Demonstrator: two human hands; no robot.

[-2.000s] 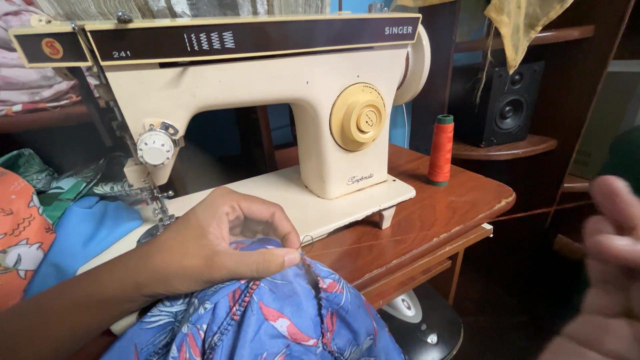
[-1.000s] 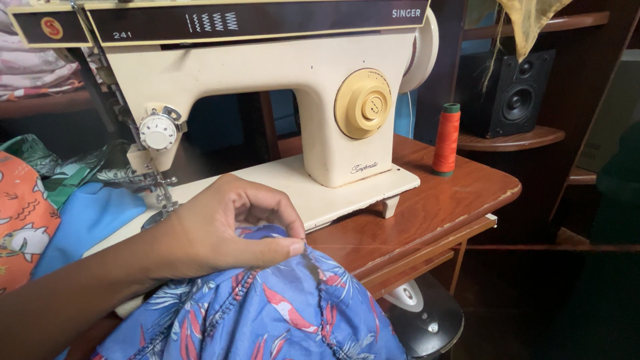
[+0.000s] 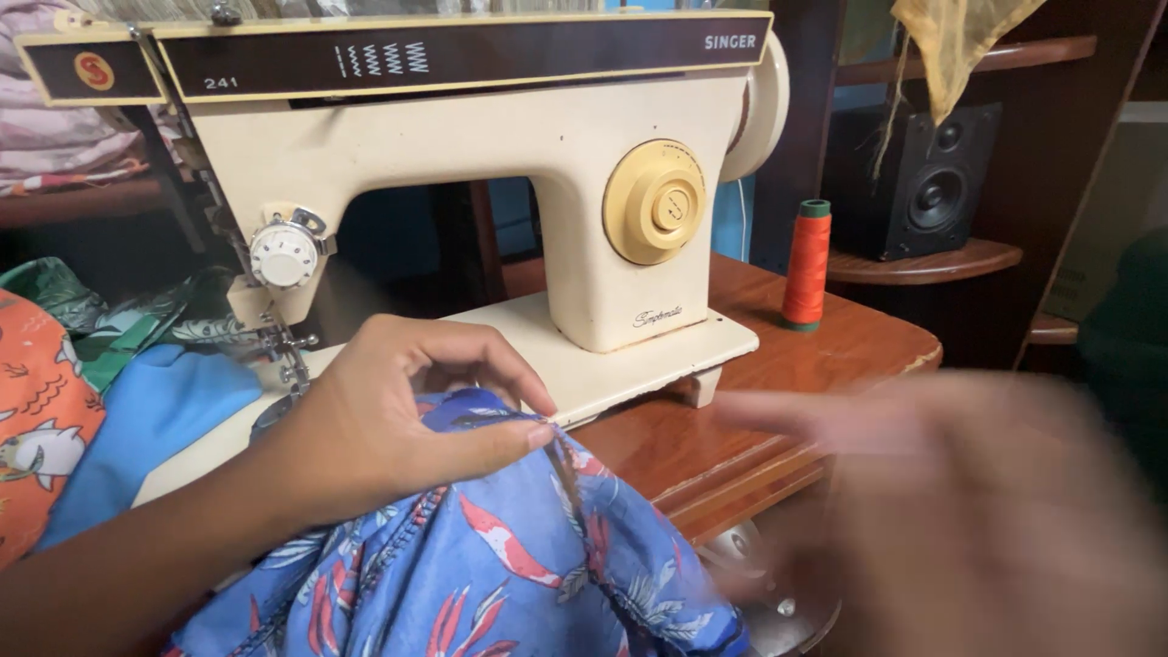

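Observation:
My left hand (image 3: pixel 411 420) pinches the edge of a blue printed fabric (image 3: pixel 511 538) between thumb and forefinger, near a dark overlocked seam. The cloth hangs below the hand, in front of the cream Singer sewing machine (image 3: pixel 630 310). My right hand (image 3: pixel 949 502) is at the lower right, strongly blurred, apart from the cloth; whether its fingers hold anything cannot be made out. The machine's presser foot area (image 3: pixel 290 365) is just behind my left wrist. A spool of orange thread (image 3: pixel 807 269) stands upright on the wooden table (image 3: pixel 867 342), right of the machine.
Orange printed fabric (image 3: pixel 41 429) and plain blue fabric (image 3: pixel 182 411) lie at the left, beside green cloth (image 3: pixel 119 347). A black speaker (image 3: pixel 931 182) sits on a shelf at the back right, with a yellowish cloth (image 3: pixel 967 46) hanging above. A dark, shiny object (image 3: pixel 794 607) is below the table edge.
My right hand, at the right edge two seconds ago and out of view one second ago, is back in view at the lower right. My left hand keeps its pinch on the fabric.

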